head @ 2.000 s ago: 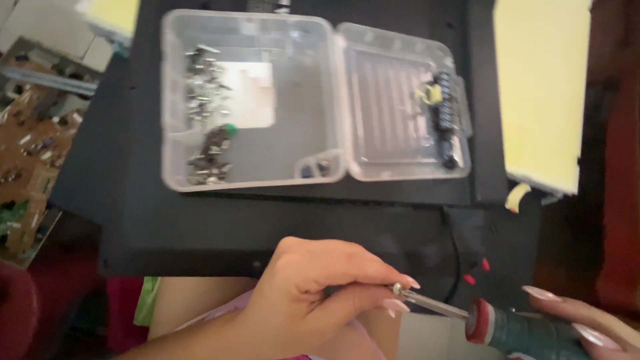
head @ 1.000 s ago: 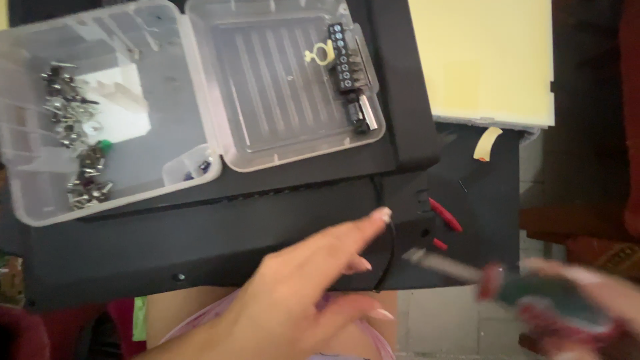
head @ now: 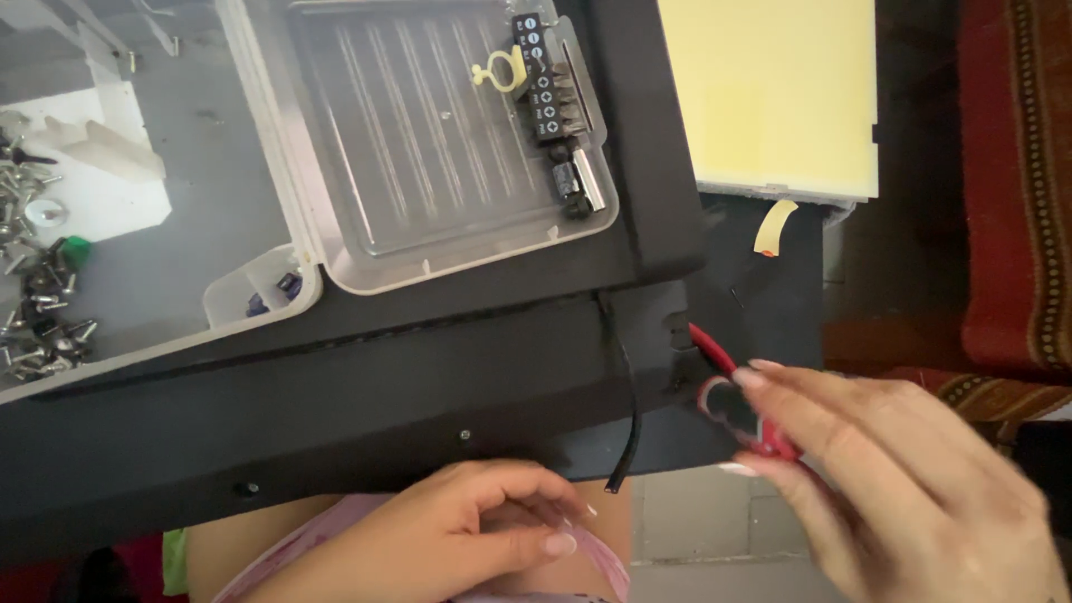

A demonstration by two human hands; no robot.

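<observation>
My right hand point(head: 888, 469), at the lower right, has its thumb and fingers around the screwdriver handle point(head: 741, 419), which is blurred and points towards the black panel. Just above the handle, a red-handled tool point(head: 712, 346) sticks out near the fingertips. My left hand point(head: 477, 528) rests below the panel's near edge, fingers curled with a gap to the thumb and nothing seen between them. Two small screws sit in the panel point(head: 360, 427), one near the left hand. A black cable point(head: 632, 402) hangs over its edge between the hands.
A clear plastic box point(head: 193, 335) at upper left holds many loose screws point(head: 50, 301). Its open lid point(head: 419, 272) carries a black bit holder point(head: 538, 75) and a yellow plastic clip point(head: 501, 70). A yellow panel point(head: 779, 100) and a curled strip point(head: 775, 228) lie at upper right.
Two seconds ago my left fingers pinched at the screwdriver's tip; now they are away from it. The left hand has drawn back to the panel's near edge. The view has moved closer to the panel.
</observation>
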